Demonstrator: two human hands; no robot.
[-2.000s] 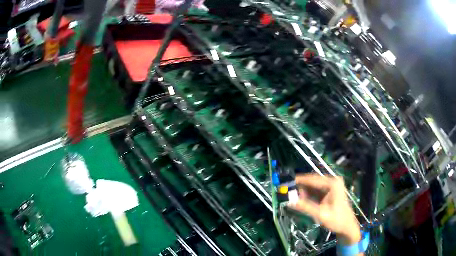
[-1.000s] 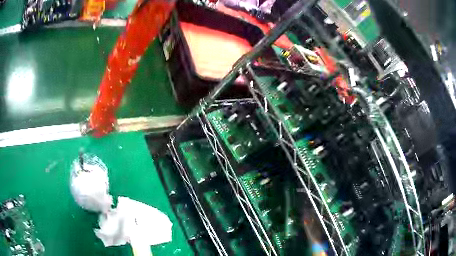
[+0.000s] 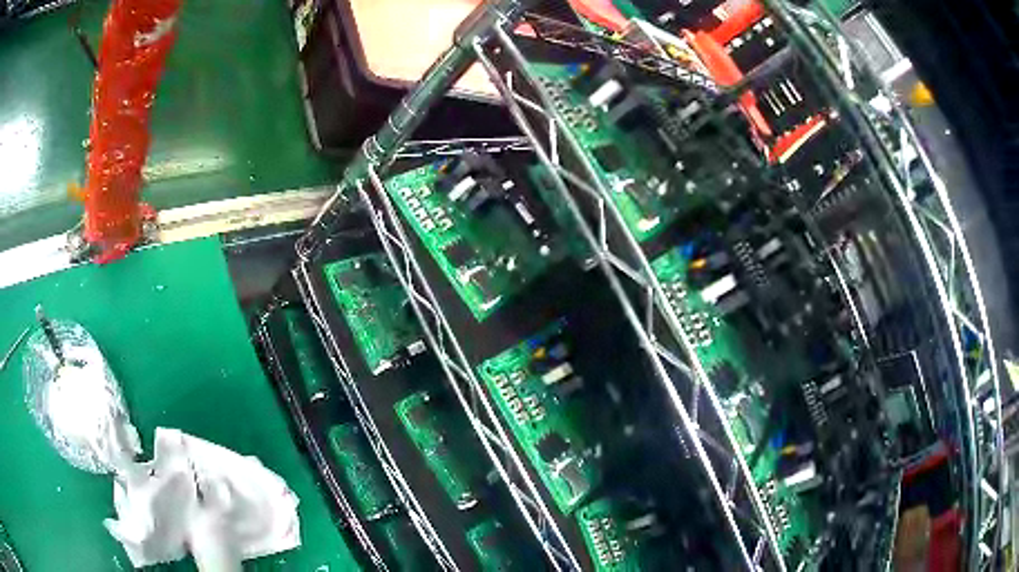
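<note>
Neither of my hands is in the picture. A wire board rack [image 3: 609,240] stands nearest in front of me, filling the middle and right. Its shelves hold several green circuit boards [image 3: 531,430] with black, white and blue parts. On the green-topped table [image 3: 168,335] at the lower left lies a white crumpled paper or cloth [image 3: 207,503]. A rounded clear container or bag with white contents [image 3: 76,397] touches its upper left end. What lies below the lower picture edge is hidden.
A red post [image 3: 121,123] rises at the upper left beside the table's pale edge rail [image 3: 240,212]. Behind it is a green conveyor surface [image 3: 235,101]. A black bin [image 3: 335,101] with a pale inside stands behind the rack. Red and black items [image 3: 771,106] lie at the upper right.
The view has shifted closer over the rack. The hand that held a board upright at the rack two seconds ago, then was blurred at the lower edge, is gone from view.
</note>
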